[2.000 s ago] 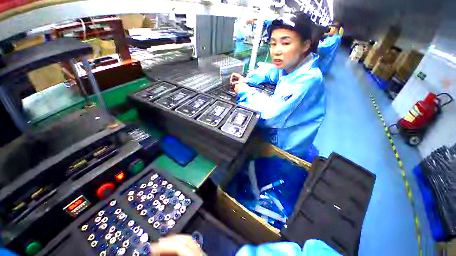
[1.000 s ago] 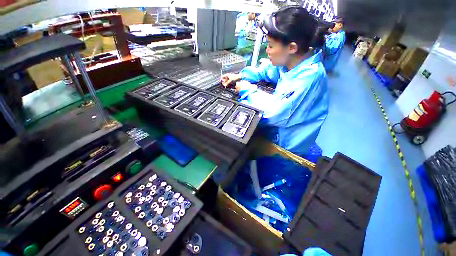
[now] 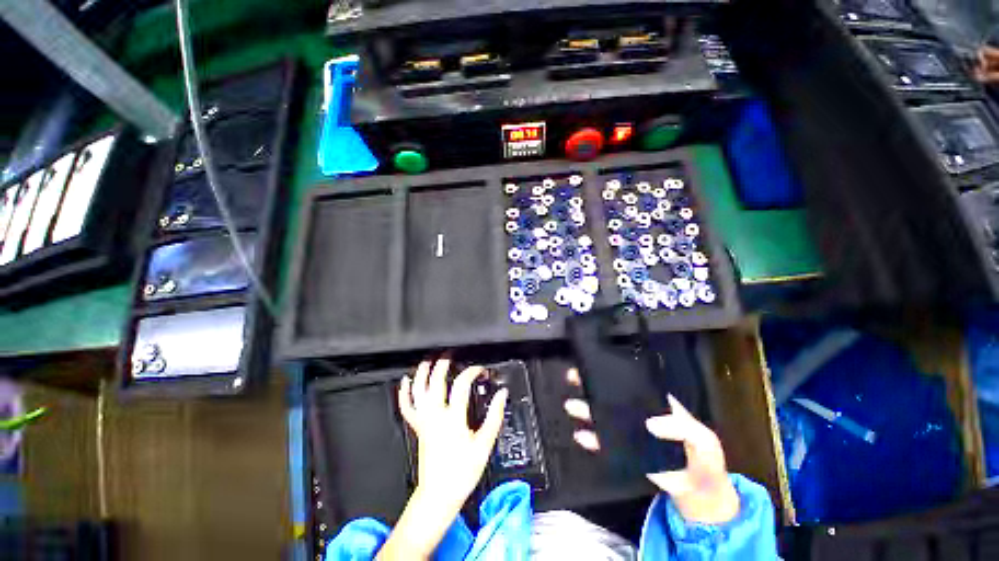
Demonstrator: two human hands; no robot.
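Note:
My left hand (image 3: pixel 447 430) is over the front foam tray (image 3: pixel 356 451), fingers apart, at the upper left of a phone body (image 3: pixel 515 433) with visible circuitry. Whether the fingertips touch it is unclear. My right hand (image 3: pixel 698 462) holds a thin dark panel (image 3: pixel 624 384), which looks like a phone back cover, fingers on its left edge and thumb on its right. The panel is blurred and hides part of the tray. The parts tray (image 3: pixel 400 263) lies beyond, with many lens rings (image 3: pixel 550 247) in its two right compartments.
The press (image 3: pixel 471 110), with green buttons, red button and lit display, stands behind the parts tray. Left are a foam tray of covers (image 3: pixel 197 340) and a blue holder (image 3: pixel 342 121). Right are a blue pad (image 3: pixel 764 153), a stack of trays and a carton with blue lining (image 3: pixel 865 438).
The view has swung left and down to the bench. Both hands are now in view, the right with a dark panel; a second ago only a bit of sleeve showed.

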